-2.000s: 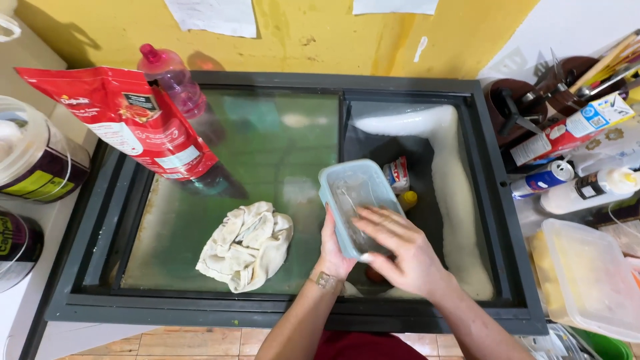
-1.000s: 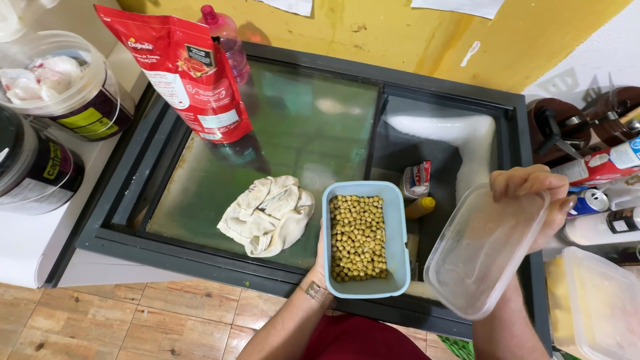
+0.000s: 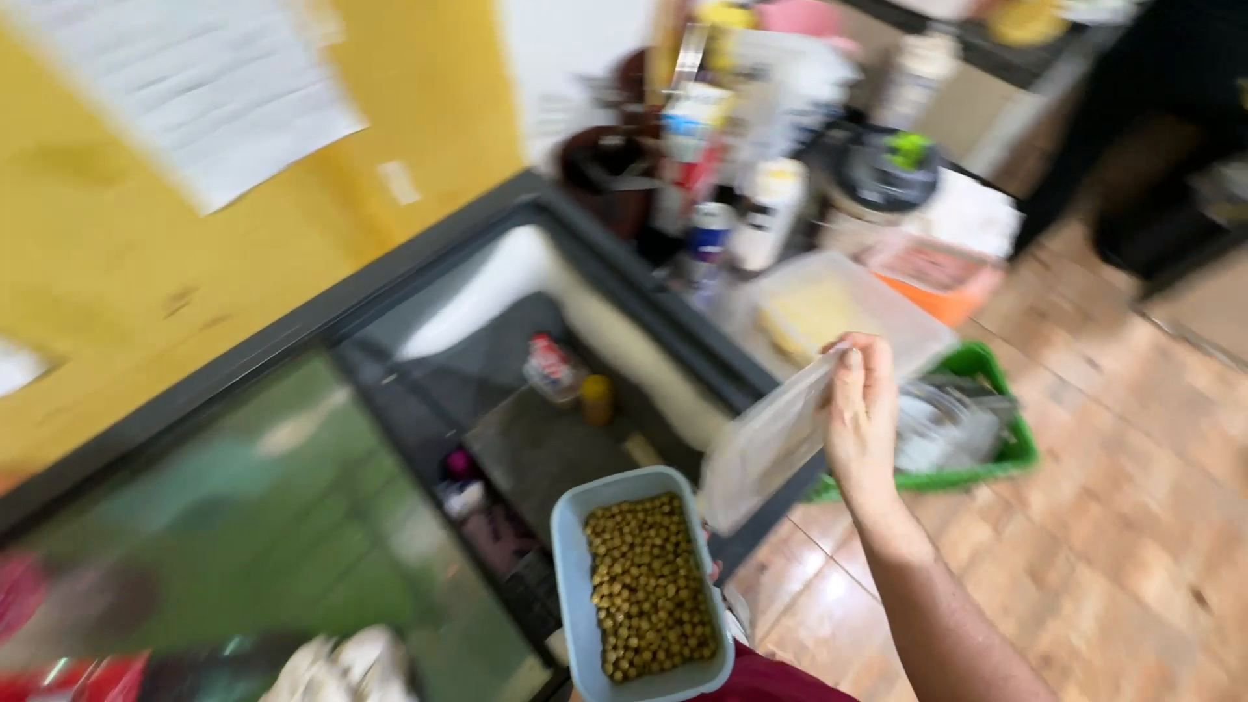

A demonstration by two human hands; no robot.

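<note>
A light blue plastic container (image 3: 569,585) of green peas (image 3: 651,585) stands uncovered at the bottom centre, over the open side of a chest freezer. My left hand is beneath the container, almost wholly hidden; only a bit of skin shows at its edges. My right hand (image 3: 862,419) grips the clear plastic lid (image 3: 770,439) by its edge, tilted steeply, to the right of the container. The view is blurred by motion.
Inside the freezer lie a red and white package (image 3: 552,367) and a yellow-capped jar (image 3: 597,400). A crumpled cloth (image 3: 341,668) rests on the glass lid (image 3: 263,526). Beyond the right rim are bottles (image 3: 770,214), a plastic box (image 3: 848,302) and a green basket (image 3: 1014,453); a dark-clothed person (image 3: 1121,107) stands farther off.
The lid covered the container two seconds ago; it came off in my right hand, baring the peas, and is now tilted more steeply. The view has swung strongly to the right.
</note>
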